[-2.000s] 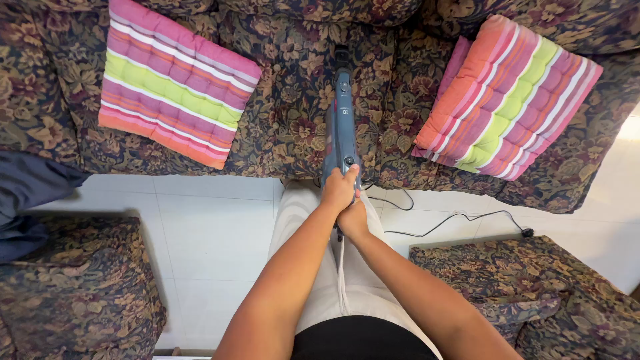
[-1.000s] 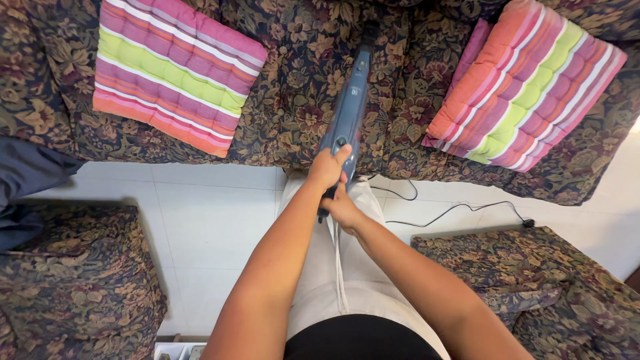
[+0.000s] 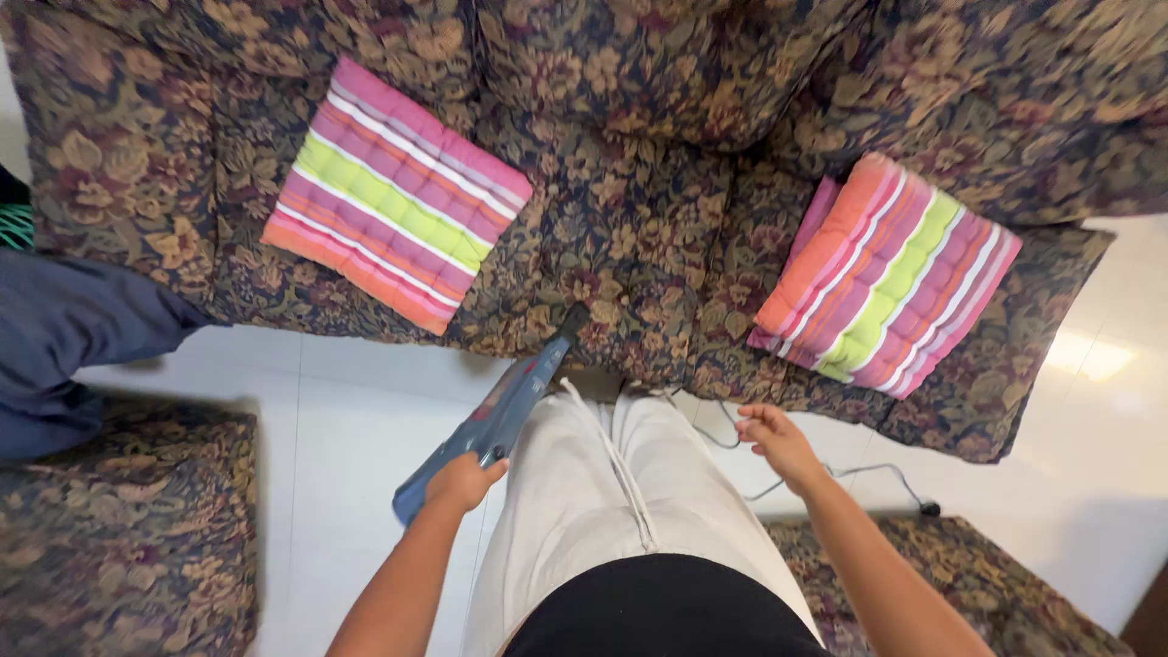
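My left hand (image 3: 464,482) grips the handle of a blue-grey handheld vacuum cleaner (image 3: 497,411), which slants beside my left leg. Its dark nozzle (image 3: 574,319) lies over the front edge of the floral sofa (image 3: 611,246). My right hand (image 3: 771,436) is empty with the fingers apart, just in front of the sofa's edge near a dark power cord (image 3: 881,467). One striped cushion (image 3: 397,196) lies on the sofa at the left; another striped cushion (image 3: 890,278) rests at the right, partly over a pink one.
Dark blue cloth (image 3: 73,338) hangs at the left. A floral seat (image 3: 128,538) stands at lower left and another floral seat (image 3: 949,575) at lower right. The cord ends in a black plug (image 3: 929,508) beside the latter. Pale tiled floor (image 3: 347,411) shows between them.
My right hand has let go of the vacuum cleaner and moved right. My left hand has brought it back and left, its nozzle now at the sofa's front edge. The view has shifted.
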